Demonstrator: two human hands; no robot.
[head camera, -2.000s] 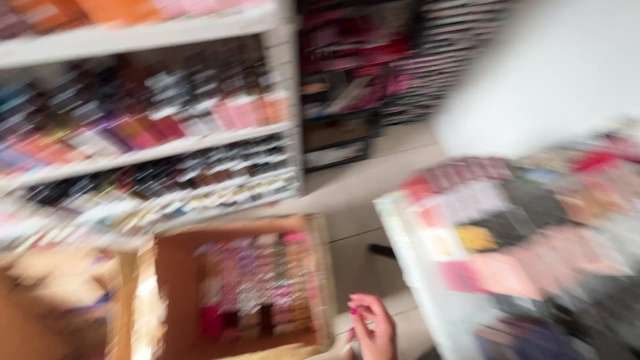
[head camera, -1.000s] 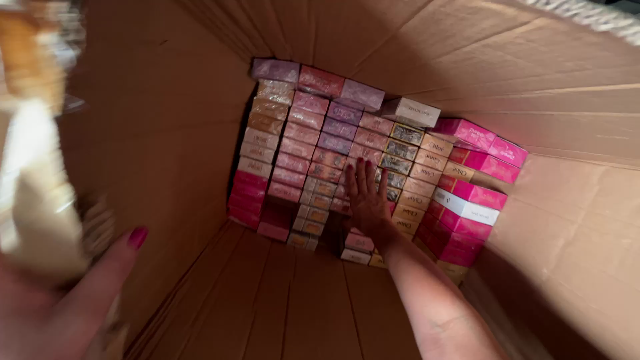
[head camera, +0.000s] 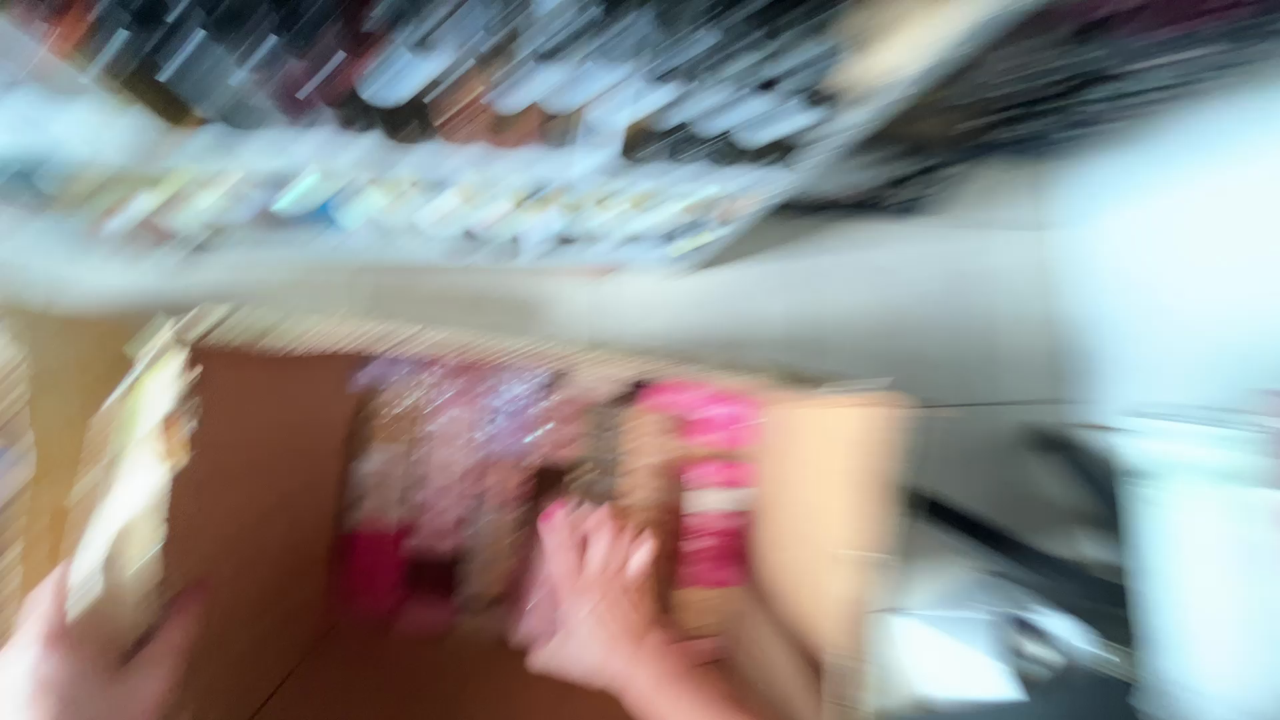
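Note:
A deep cardboard box stands open below me, with stacks of small pink, purple and tan cartons inside. My right hand is over the lower middle of the stacks, its fingers curled around what looks like a pale pink carton; blur hides the exact grip. My left hand is at the lower left, fingers and thumb around the box's taped, pale upper edge. Bright pink cartons fill the right side of the box.
Shelves crowded with blurred bottles and cartons run along the top. Tiled floor shows behind and to the right of the box. A white-covered surface and a dark leg or bar stand on the right.
The view has pulled back from deep inside the box. My right hand, spread flat on the cartons a second ago, now has curled fingers, and a dark gap shows among the stacks beside it.

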